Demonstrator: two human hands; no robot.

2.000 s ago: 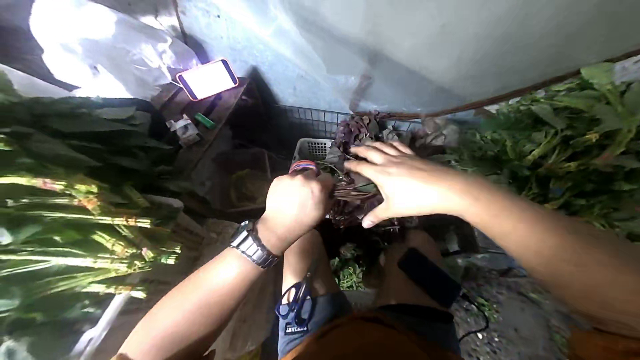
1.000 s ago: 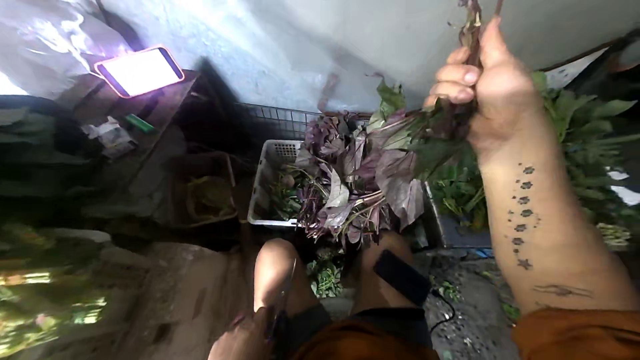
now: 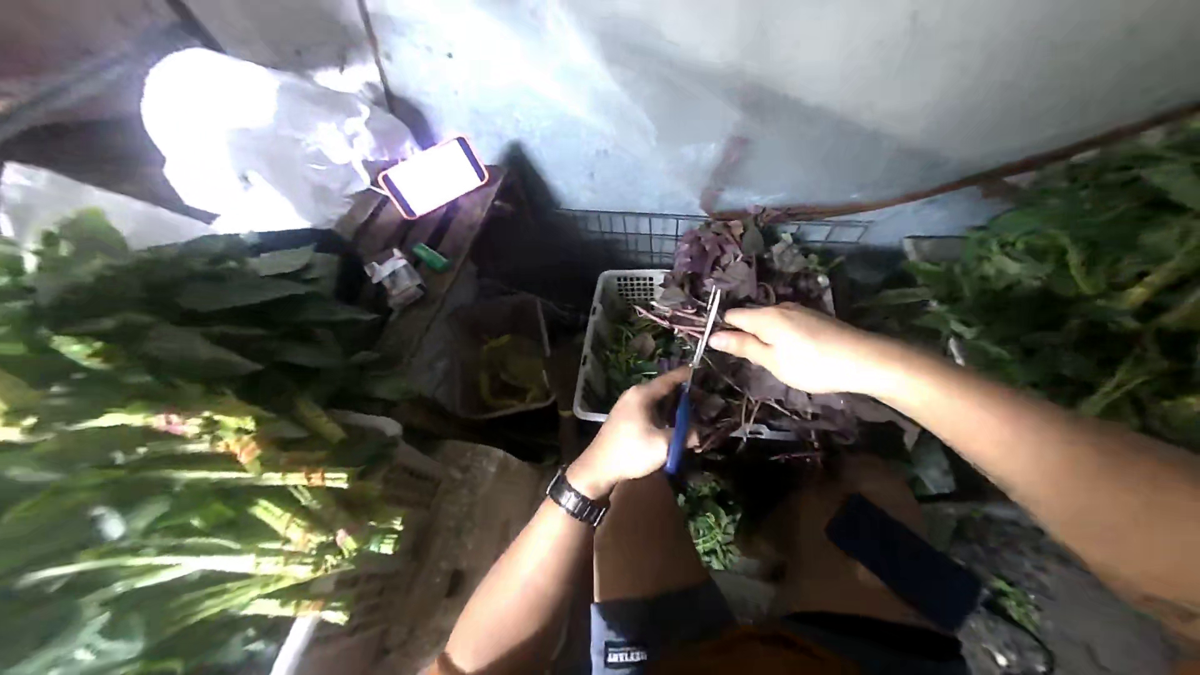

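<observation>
A pair of scissors with blue handles (image 3: 681, 427) is in my left hand (image 3: 633, 431), its blades pointing up toward the bunch of purple leafy stems (image 3: 689, 321). My right hand (image 3: 783, 347) has its thumb and fingers on those stems, close beside the blades. Whether the blades are parted is hard to tell. Beneath both hands is a white plastic basket (image 3: 589, 361), holding green leaves on its left side and heaped with purple leaves.
Leafy green bundles (image 3: 187, 319) stand at the left and more greens (image 3: 1106, 253) at the right. A lit phone (image 3: 433, 176) lies on a wooden crate (image 3: 459, 239), near a bin (image 3: 511, 375). A dark phone-like object (image 3: 905, 562) rests on my right thigh.
My right hand, raised with a bunch one second ago, has come down over the basket. My left hand has moved up from my lap and now holds the scissors, seen on my lap two seconds ago.
</observation>
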